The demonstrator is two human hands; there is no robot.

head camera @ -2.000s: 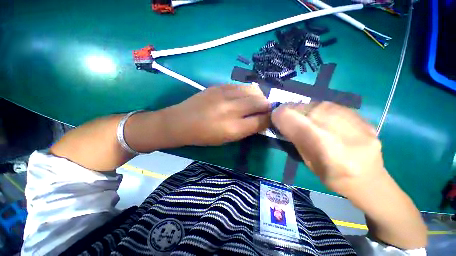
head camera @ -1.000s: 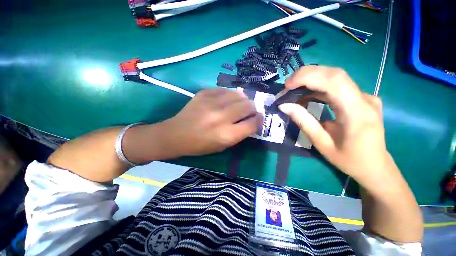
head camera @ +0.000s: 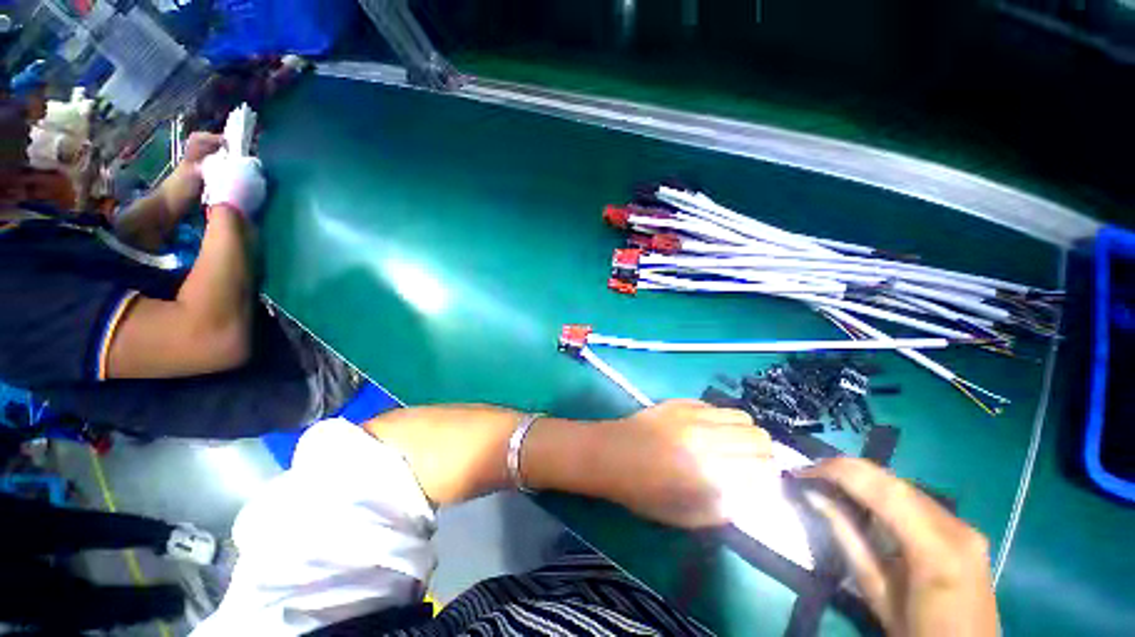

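Note:
A white cable (head camera: 619, 377) runs from a red connector (head camera: 575, 339) into my left hand (head camera: 691, 463), whose fingers are closed around its end. My right hand (head camera: 906, 535) is close beside it, thumb and fingers curled towards the left fingertips. What lies between its fingers is hidden by blur and glare. A white card (head camera: 774, 520) with strong glare lies under and between the hands. Black tape (head camera: 881, 444) crosses near it. A pile of small black housings (head camera: 807, 396) lies just beyond the hands.
A bundle of white cables (head camera: 797, 255) with red plugs lies further back. A blue-rimmed tray (head camera: 1102, 373) is at the right edge. Another person's gloved hand (head camera: 233, 181) is at the far left of the green bench (head camera: 411, 187). A metal rail (head camera: 747, 143) runs along the back.
The view has swung up and to the left, bringing in the other person, the rail and the whole cable bundle. My right fingers are closer to my left hand than one second ago.

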